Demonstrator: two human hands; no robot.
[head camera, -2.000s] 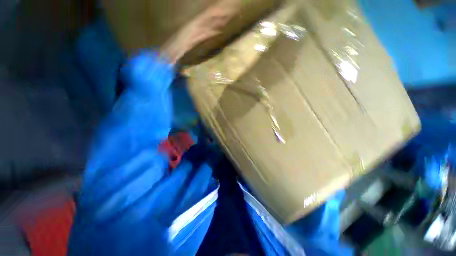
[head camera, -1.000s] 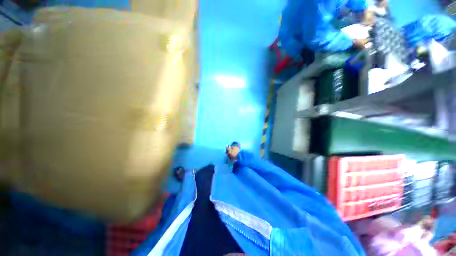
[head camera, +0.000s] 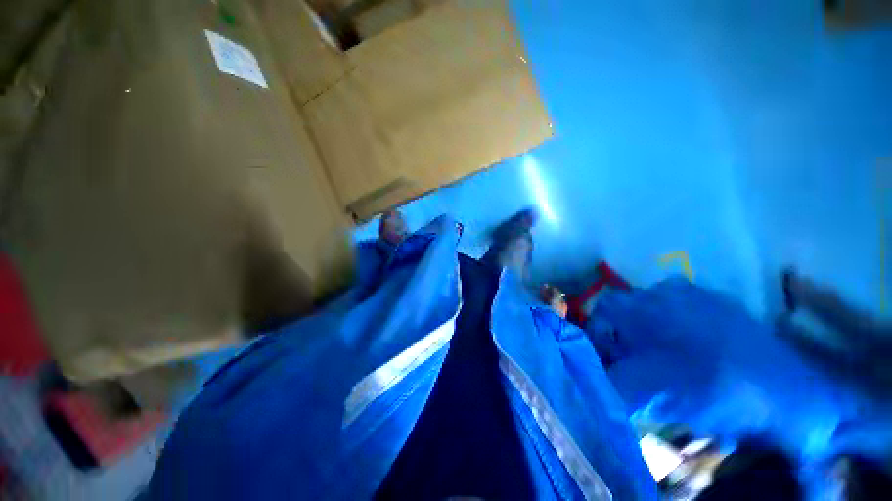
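A large brown carton (head camera: 166, 186) with a white label (head camera: 236, 59) fills the left of the view. A brown cardboard panel (head camera: 440, 98), apparently a flap, extends to its right above the floor. My left hand (head camera: 393, 227) is small and blurred at my sleeve's end, just below the panel's lower corner; I cannot tell if it touches the cardboard. My right hand (head camera: 555, 299) is low in front of my blue smock, partly hidden by the sleeve, with its fingers unclear. No object shows in either hand.
A person in blue (head camera: 699, 342) is at the lower right, beside a red object (head camera: 599, 289), perhaps a stool. Glossy blue floor (head camera: 646, 127) lies ahead. Red objects, one a flat shape (head camera: 108, 426), are at the lower left. A brown piece is at the top right edge.
The taped carton by my left hand two seconds ago is no longer there. The view has swung from the green-edged bench and red crate to a labelled carton. My left hand is visible again.
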